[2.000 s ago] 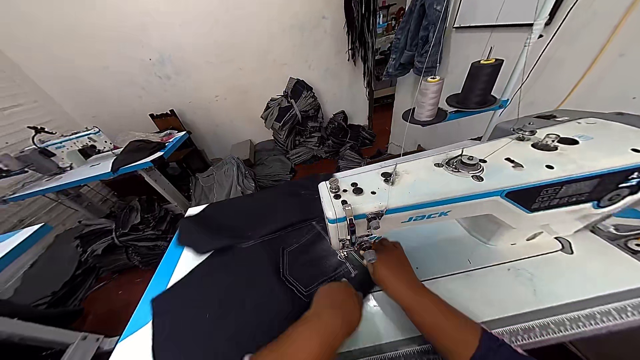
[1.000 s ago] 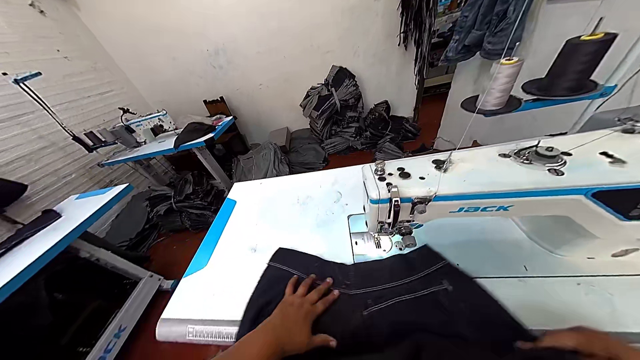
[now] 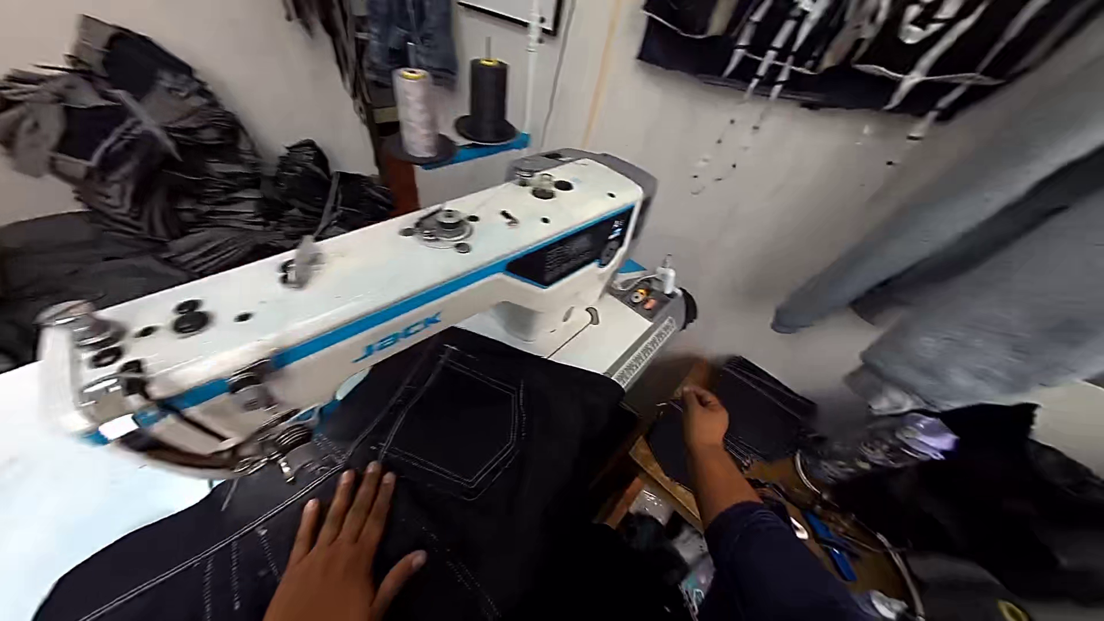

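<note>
My left hand [image 3: 341, 543] lies flat with fingers spread on a dark denim garment [image 3: 552, 466] that bears pale double stitching and a back pocket [image 3: 457, 423]. The cloth spreads over the bed of a white and blue Jack sewing machine [image 3: 362, 302], close in front of its needle area [image 3: 289, 448]. Out to the right, my right hand [image 3: 705, 414] is at a stack of dark denim pieces [image 3: 768, 405] on a wooden surface. Its fingertips are pinched together; whether something thin is between them is too blurred to tell.
Two thread cones, one pale [image 3: 416, 112] and one black [image 3: 488, 99], stand behind the machine. Blue-handled scissors or a similar tool [image 3: 830, 545] lie among clutter at right. Bundled dark cloth [image 3: 190, 164] is piled at back left. Grey fabric [image 3: 992, 259] hangs at right.
The view has swung far to the right. My right hand, on or near the garment's right edge a second ago, is now at the stack of denim pieces. My left hand still rests on the garment.
</note>
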